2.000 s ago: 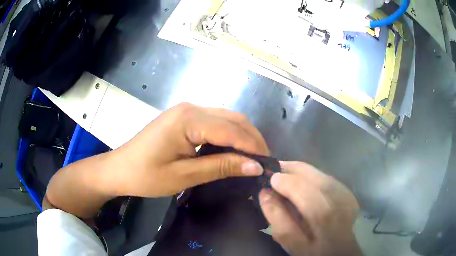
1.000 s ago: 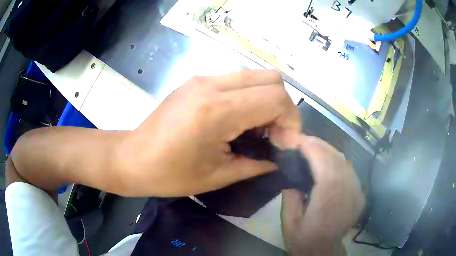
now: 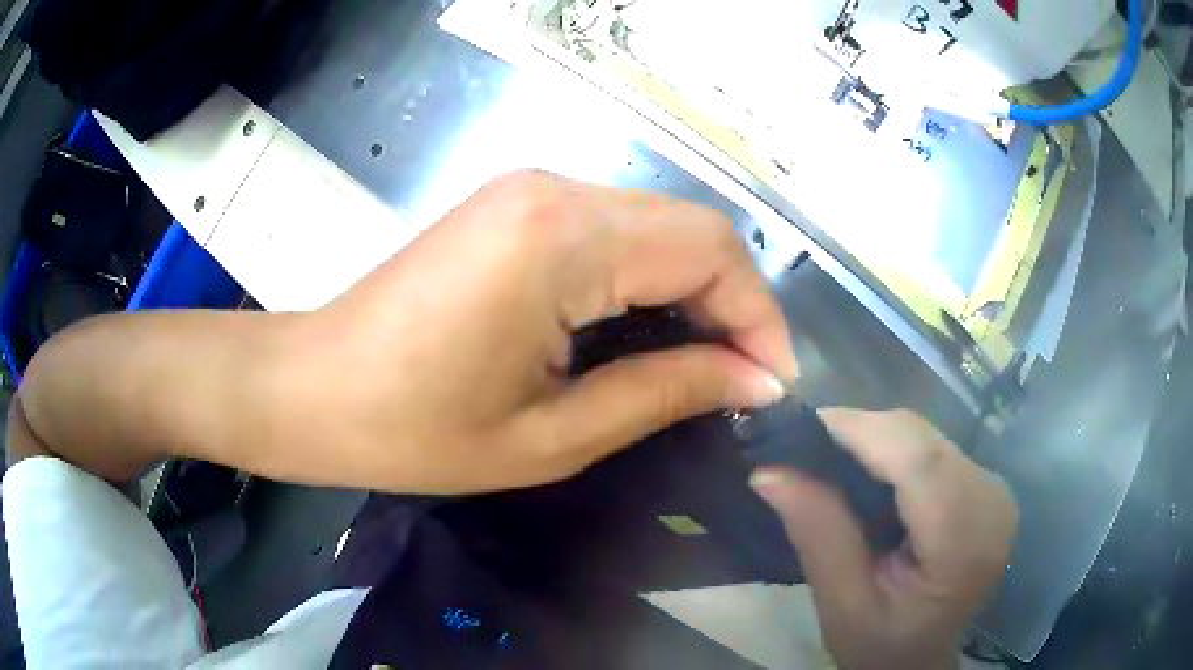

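Note:
A black fabric bag body (image 3: 628, 504) is held between my hands in front of me, its lower part hanging over a dark cloth (image 3: 458, 589) with a blue mark. My left hand (image 3: 563, 340) pinches the bag's edge between thumb and index finger; a small silvery zipper end (image 3: 742, 422) shows at the thumb tip. My right hand (image 3: 903, 524) holds the folded black fabric just to the right, thumb below and fingers above. A small pale-yellow patch (image 3: 682, 525) shows on the bag. The fabric inside my left palm is mostly hidden.
A yellow-edged template frame (image 3: 733, 147) lies on the metal table (image 3: 1112, 340) beneath the white machine head (image 3: 975, 52), with a blue air hose (image 3: 1092, 102). Black bags (image 3: 144, 59) are heaped at the upper left, above a blue bin (image 3: 177, 272) with black pieces.
Over the last two seconds, my left hand has moved up and my right hand right and slightly down. The zipper end and yellow patch have come into view.

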